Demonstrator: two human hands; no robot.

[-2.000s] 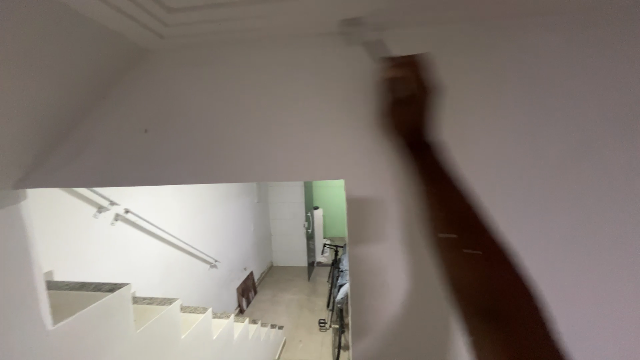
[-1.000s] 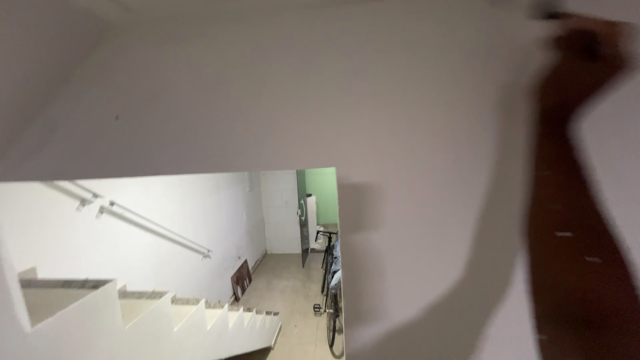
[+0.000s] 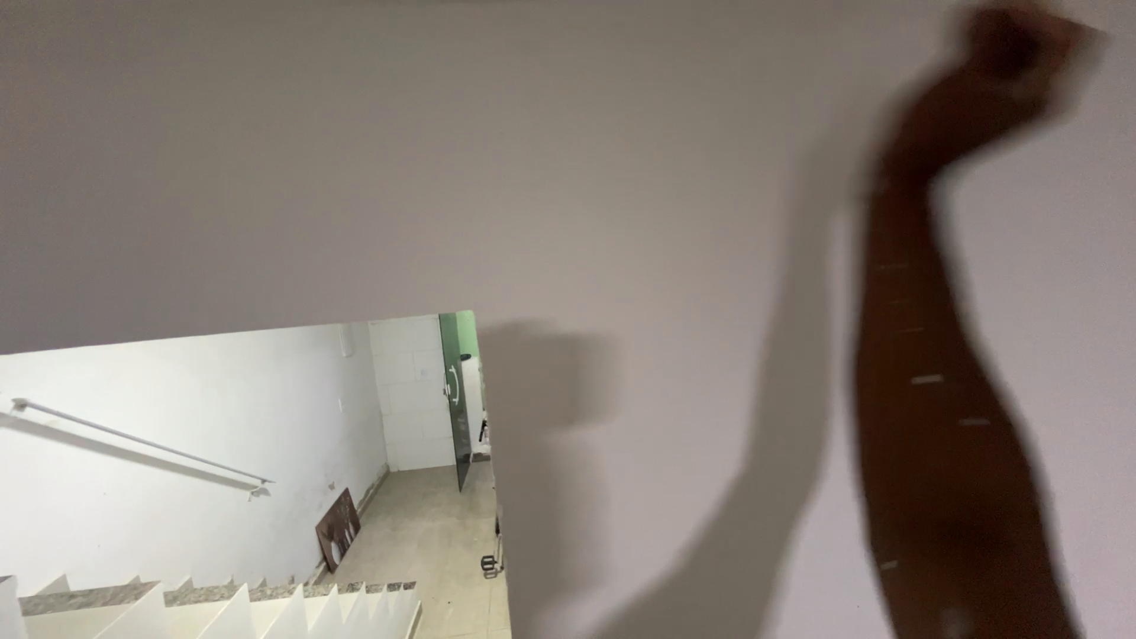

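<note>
My right hand [image 3: 1021, 53] is raised at the top right, close to a plain pale wall [image 3: 621, 222]. Its fingers are curled and blurred by motion, so whether something is in them cannot be told. Small white specks dot the forearm below it. The arm throws a long shadow on the wall to its left. My left hand is out of view.
Lower left, an opening shows stairs with speckled stone treads [image 3: 89, 596] and a metal handrail [image 3: 146, 441] on the white wall. Beyond are a tiled floor [image 3: 426, 524], a brown panel [image 3: 338, 530] leaning at the wall, a glass door [image 3: 455, 399] and a bicycle pedal [image 3: 490, 565].
My right hand has moved right along the wall, away from the ceiling moulding seen two seconds ago. A blurred tool showed above the hand then. The view has shifted, leaving the bicycle mostly hidden.
</note>
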